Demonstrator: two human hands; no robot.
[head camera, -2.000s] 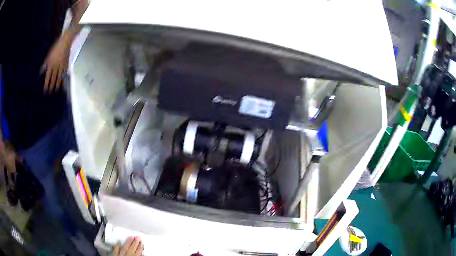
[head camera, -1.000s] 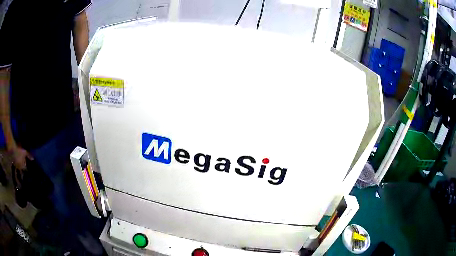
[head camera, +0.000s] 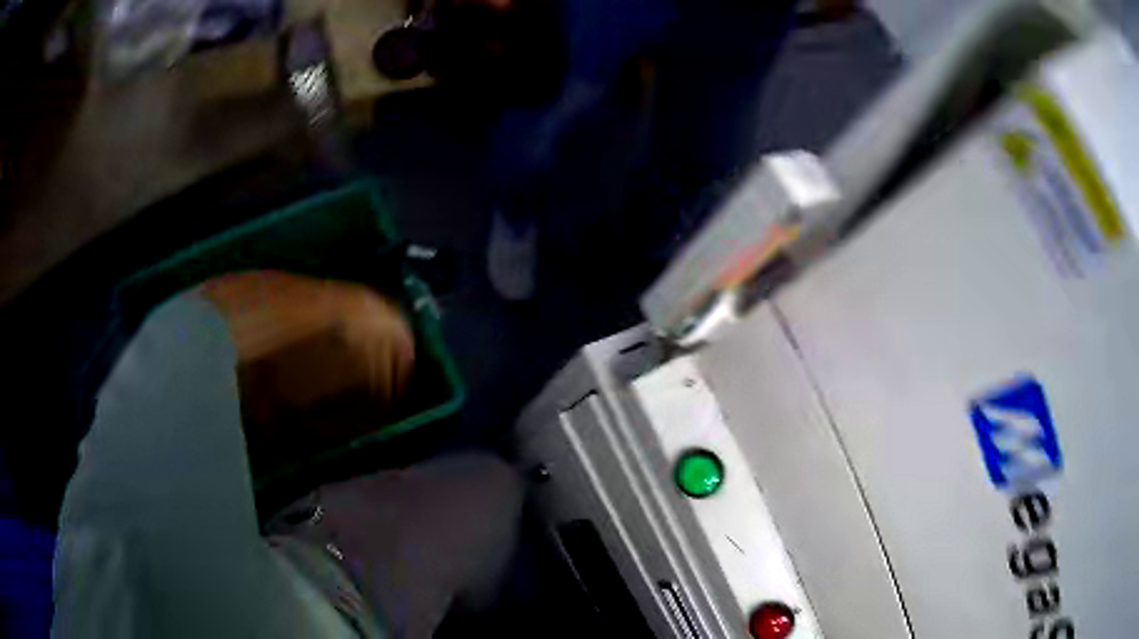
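Observation:
A green bin (head camera: 431, 406) stands at the left of the view. My left arm, in a grey-green sleeve, reaches over it. My left hand (head camera: 362, 343) is a brown blur inside the bin's outline; its fingers and anything in them cannot be made out. The white MegaSig test chamber (head camera: 862, 412) fills the right side, tilted in view, with its lid down. A green button (head camera: 700, 473) and a red button (head camera: 772, 620) show on its front panel. My right hand is not in view.
A white corner post (head camera: 737, 250) with a coloured strip sticks out by the chamber. Another person in dark clothes (head camera: 612, 75) stands beyond, between bin and chamber, a shoe (head camera: 511, 256) on the floor. My grey-clad leg (head camera: 431, 524) is at the bottom.
The chamber lid has come down since the oldest frame. The view has swung left and tilted, bringing in the bin and my left arm. The hand on the front panel is gone from there.

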